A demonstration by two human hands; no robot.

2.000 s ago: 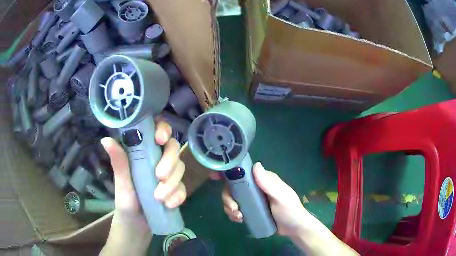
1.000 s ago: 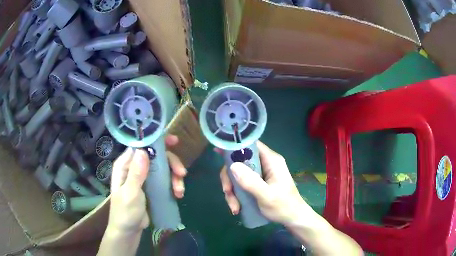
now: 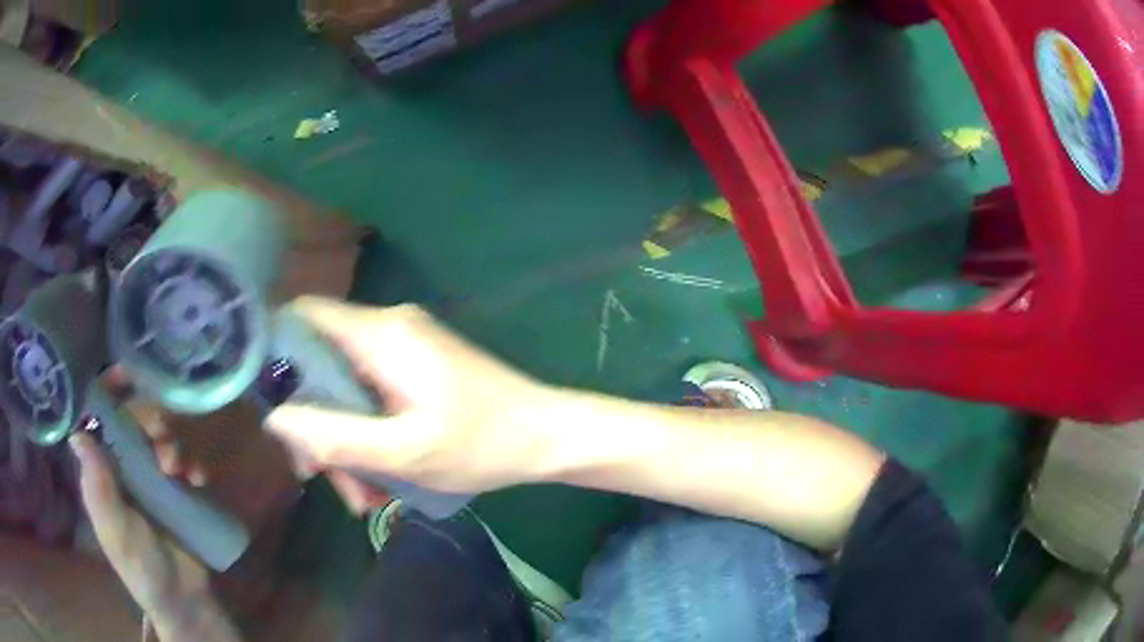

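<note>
My right hand (image 3: 402,401) is closed around the handle of a grey fan body (image 3: 188,314), left of the picture's middle. Its round head faces me and shows spokes around a hub; a small dark oval shows below the head. My left hand (image 3: 132,527) holds a second grey fan body (image 3: 169,483) at the far left, lower and partly behind the first. Its spoked head lies near the left edge. The picture is somewhat blurred, and the fingers of my left hand are partly hidden behind the handle.
A large carton (image 3: 238,176) heaped with grey bodies (image 3: 100,207) is at the left. A second carton (image 3: 489,23) with a white label is at the top. A red stool (image 3: 928,345) stands at the right. Cardboard (image 3: 1091,495) lies at lower right. My legs and shoes show below.
The view has swung to the right, so cartons and stool sit further left or higher. Both hands still hold their fan bodies, now at the left, with the handles slanting down to the right.
</note>
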